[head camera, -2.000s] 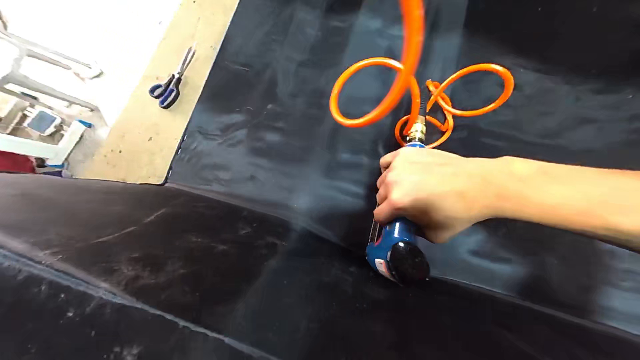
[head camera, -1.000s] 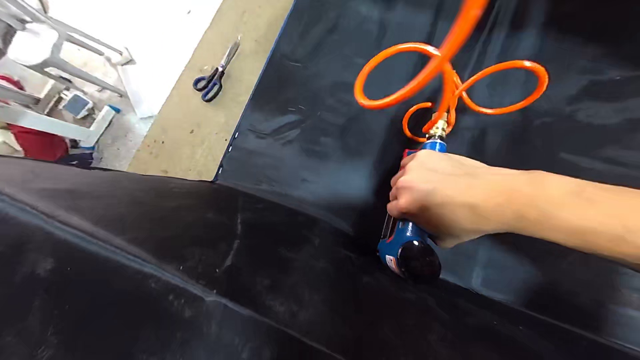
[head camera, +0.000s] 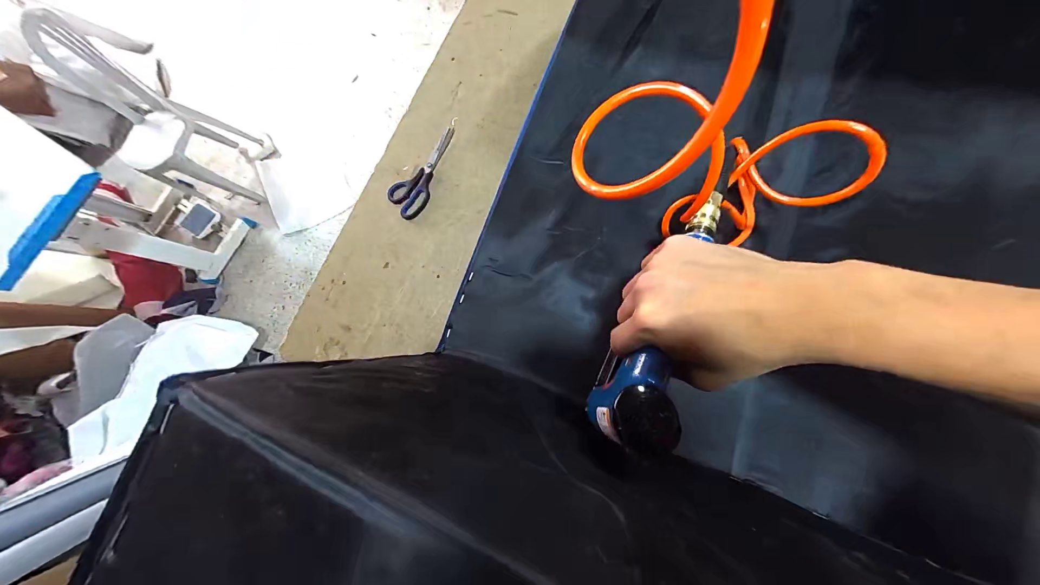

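My right hand (head camera: 707, 313) is closed around the body of a blue pneumatic stapler (head camera: 630, 402) with a rounded black cap. The tool's head rests low against the fold where black sheet material (head camera: 536, 284) meets a raised black-covered part (head camera: 366, 479); its nose is hidden. A brass coupling (head camera: 705, 215) joins the tool to a coiled orange air hose (head camera: 634, 93), which loops over the sheet. A row of staples (head camera: 461, 299) shows along the sheet's blue-lined left edge. My left hand is out of view.
Scissors with dark blue handles (head camera: 416, 191) lie on a tan board (head camera: 382, 284) left of the black sheet. Farther left are a light-coloured chair frame (head camera: 175, 146), a white frame with blue tape (head camera: 154, 244) and a pile of cloth and scraps (head camera: 146, 366).
The view has shifted toward the left, bringing a corner of the raised black part and more scraps into sight. My right hand still grips the stapler at the fold.
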